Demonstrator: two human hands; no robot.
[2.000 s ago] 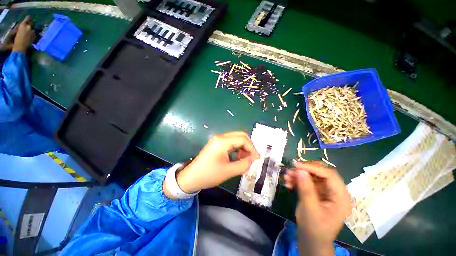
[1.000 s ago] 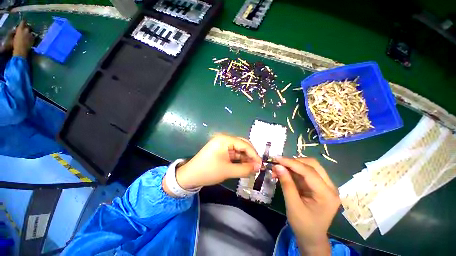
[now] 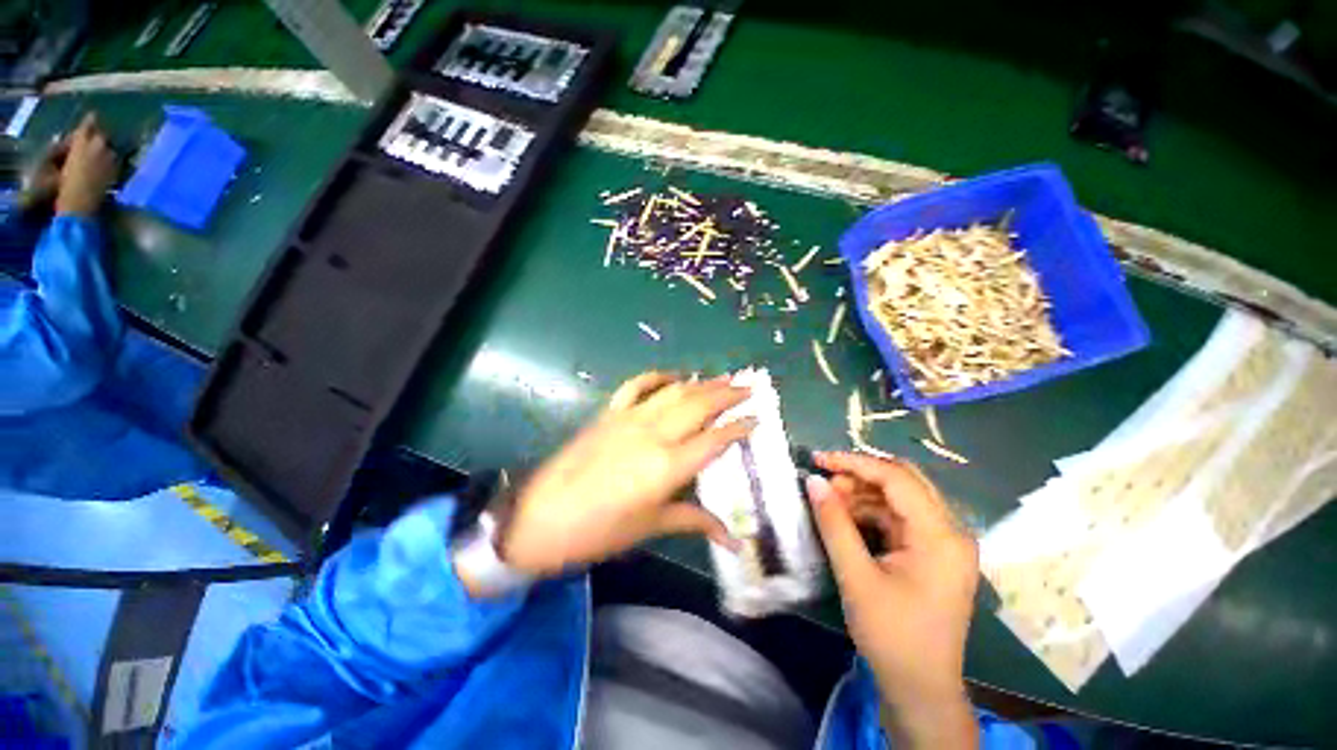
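Note:
A silver-white module plate with a dark bar along its middle lies at the bench's near edge. My left hand lies over the plate's left side, palm down, fingers spread across its upper part and thumb near the dark bar. My right hand is at the plate's right edge, with thumb and forefinger pinched on a small black part, mostly hidden by the fingertips.
A blue bin holds tan strips, with loose strips beside it. Mixed dark and cream bits lie behind the plate. Adhesive sheets overlap at right. A black compartment tray holds two plates. Another person's hand is at far left.
My left hand has opened from a pinch and moved onto the plate. My right hand has parted from it, moving to the plate's right edge. The view has shifted a little.

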